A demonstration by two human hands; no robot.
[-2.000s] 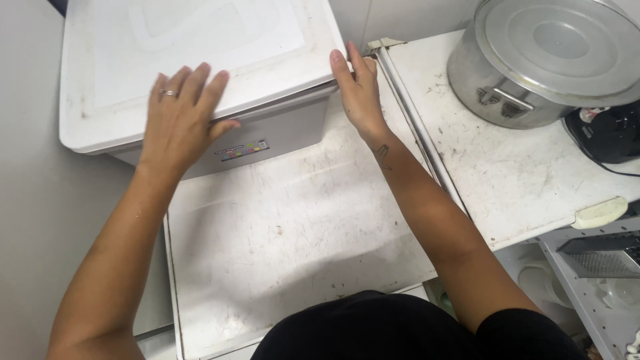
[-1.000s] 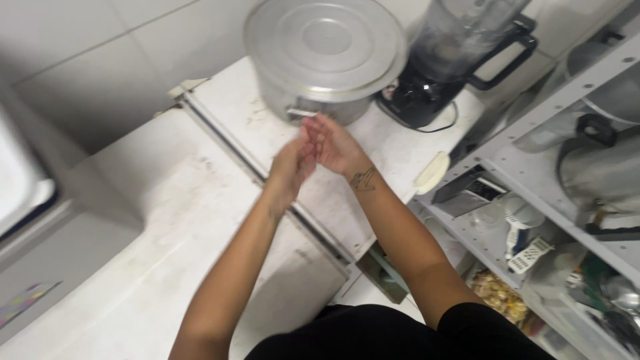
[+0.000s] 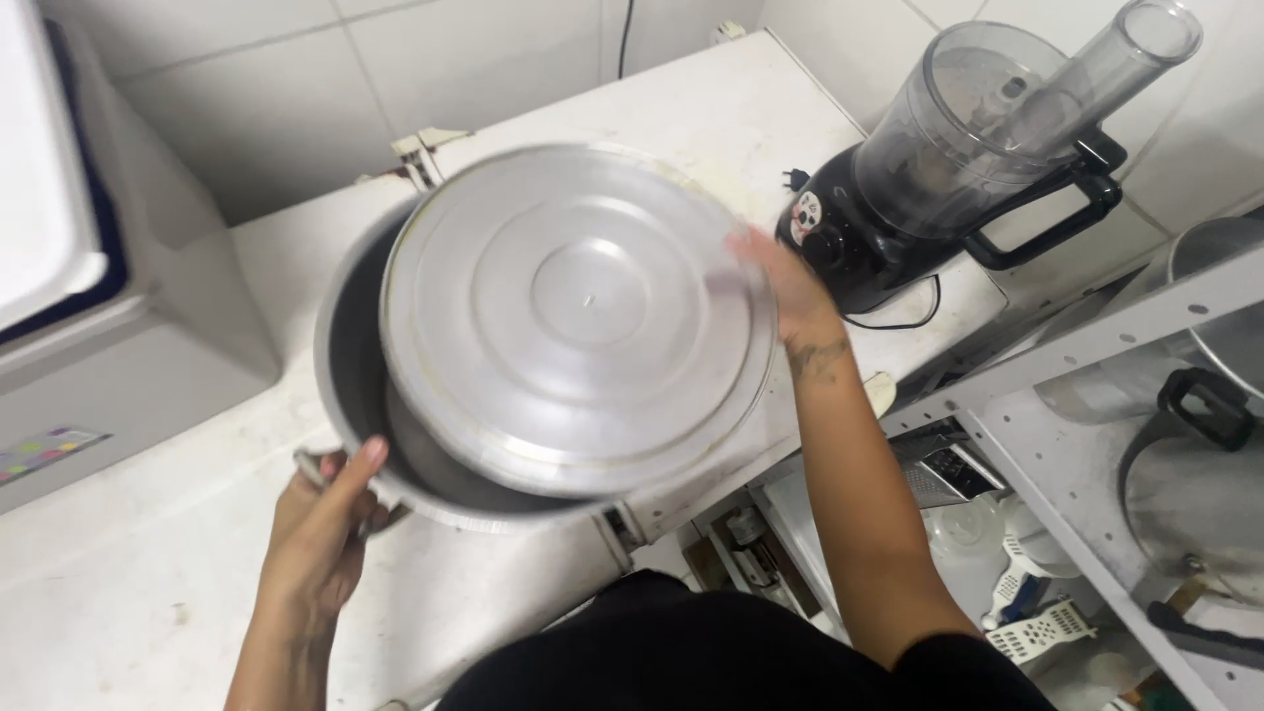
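Observation:
A large aluminium pot [image 3: 355, 326] is over the white freezer tops, its mouth partly uncovered on the left. Its round aluminium lid [image 3: 592, 296] lies shifted to the right across the opening. My left hand [image 3: 331, 518] grips the pot's side handle at the lower left, thumb up on the rim. At the right edge of the lid is my right hand [image 3: 775, 276], blurred; its fingers are at the lid's rim, and whether it also holds the pot cannot be made out. The inside of the pot looks dark grey where it shows.
A black food processor [image 3: 889, 207] with a clear bowl and a loose plug stands behind my right hand. On the left is a grey cooler box [image 3: 178, 326] with a white lid. A perforated metal shelf [image 3: 1066, 533] with pots, a grater and plastic baskets stands at right.
The pot has moved left from beside the food processor, and its lid has slid off centre. My hands, together by the pot's handle a second ago, are now apart at its two sides.

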